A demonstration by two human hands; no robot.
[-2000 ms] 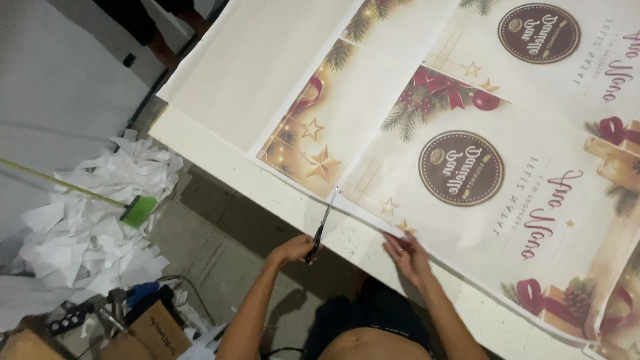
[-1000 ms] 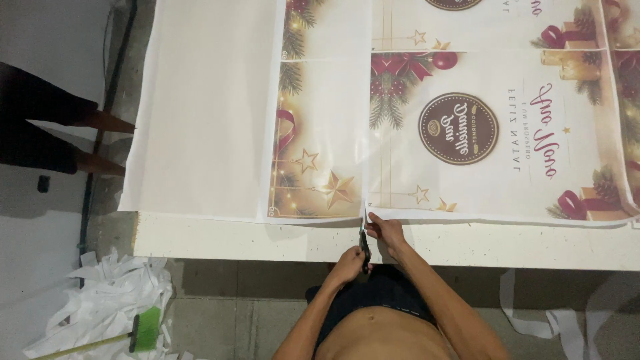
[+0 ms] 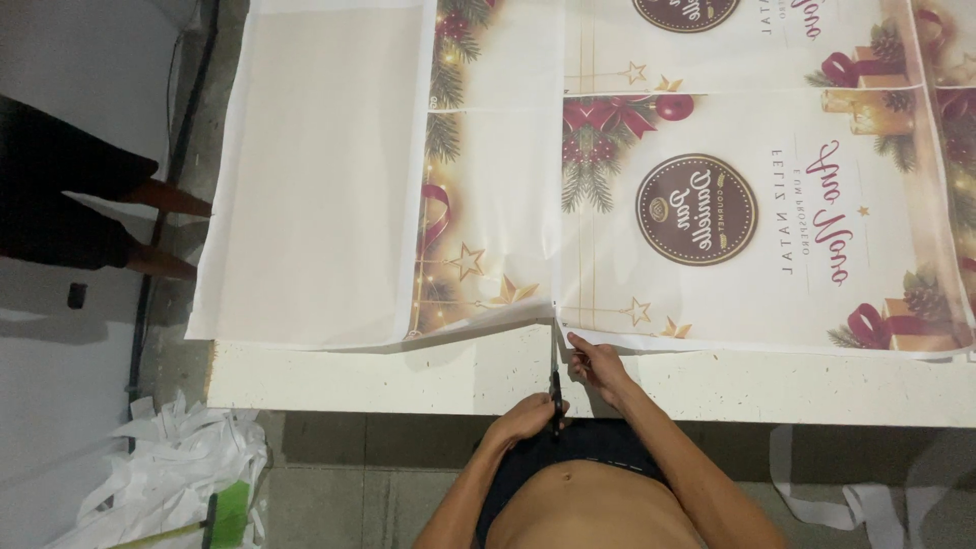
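Note:
A large printed sheet with Christmas decorations, round brown emblems and mirrored writing lies over a white table. Scissors with black handles are in my left hand, their blades pointing away from me at the white strip between two printed panels. A short slit parts the sheet's near edge there, and the edge left of it is raised in a fold. My right hand pinches the near edge just right of the slit between thumb and fingers. Part of the scissors' handle is hidden by my left fingers.
At the far left stands another person in dark shorts, beside the table's left end. White offcuts are heaped on the floor at lower left, with a green broom against them. Loose white strips lie on the floor at lower right.
The view has swung round and come closer. The scissors have gone into the sheet's near edge, where a slit now shows. The edge left of it has lifted.

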